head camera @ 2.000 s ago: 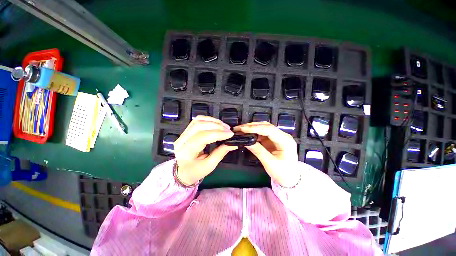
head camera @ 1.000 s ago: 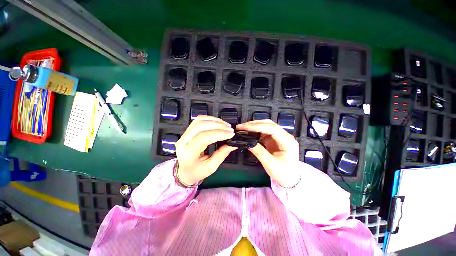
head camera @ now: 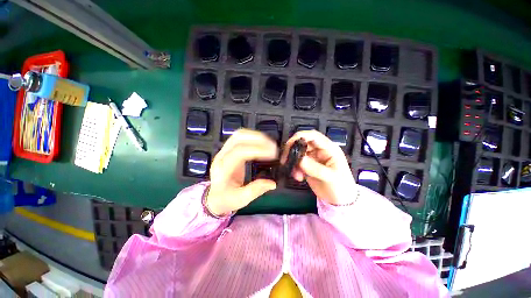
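My right hand (head camera: 324, 169) holds a black smartwatch body (head camera: 294, 156) between thumb and fingers, tilted nearly on edge, over the front of the foam tray (head camera: 414, 61). My left hand (head camera: 237, 174) is beside it on the left, fingers apart and slightly blurred, apparently not touching the unit. The dark grey tray has square pockets, most holding black glossy units; the top right pocket is empty. My hands hide some front pockets.
At left are a red tool tray (head camera: 56, 152), a dispensing bottle (head camera: 65, 92), a label sheet (head camera: 93, 138), a pen (head camera: 133, 134) and a paper scrap (head camera: 134, 105). At right are a black box with red lights (head camera: 469, 113), a second foam tray (head camera: 504, 152) and a clipboard (head camera: 495, 238).
The unit was held level between both hands; now it is turned up on edge in my right hand. My left hand has opened and come off it.
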